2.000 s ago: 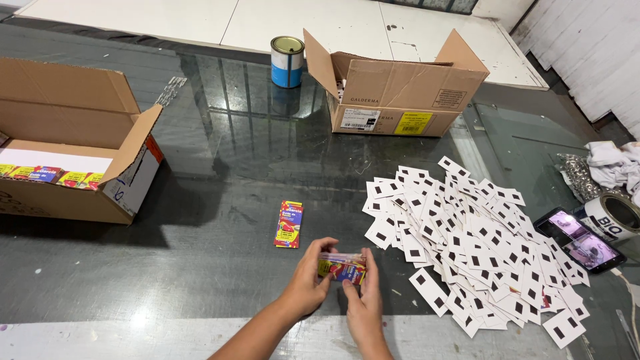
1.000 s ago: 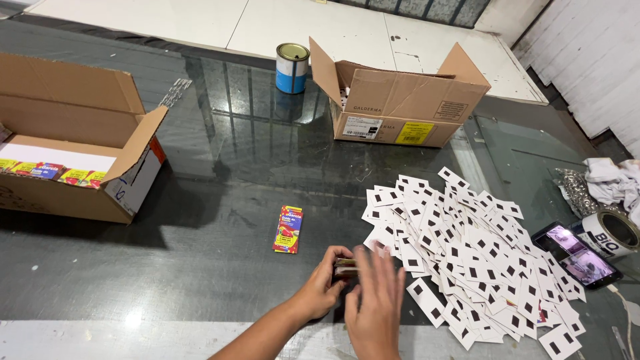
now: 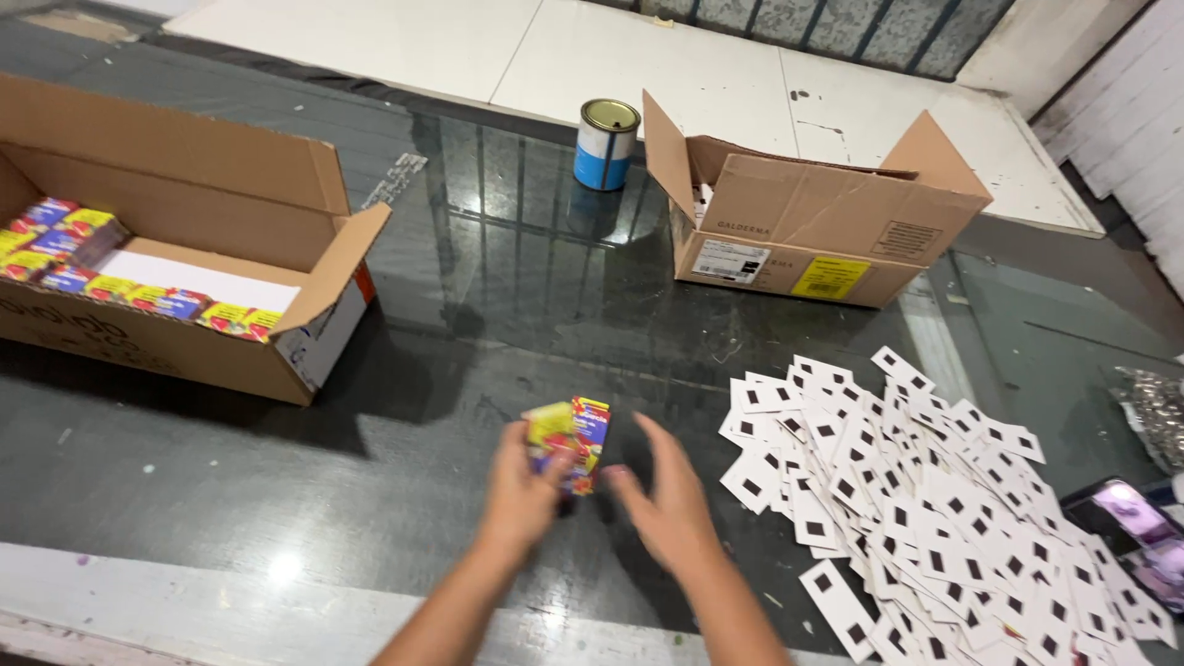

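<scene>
My left hand grips a stack of printed cards in yellow, red and blue, just left of one more printed card that lies on the dark table. The stack partly overlaps that card. Apart from them, my right hand has its thumb and fingers spread, with nothing in it. A loose heap of white cards with dark squares covers the table's right part. At the left, an open cardboard box holds stacks of the same colourful cards beside a white sheet.
A second open cardboard box with labels stands at the back right. Left of it is a metal can with a blue lower band. A smartphone and a bag of small shiny pieces are at the right edge.
My hands have moved apart; before, both were together around the stack. The stack is now in my left hand alone, beside the card on the table. The view has shifted left.
</scene>
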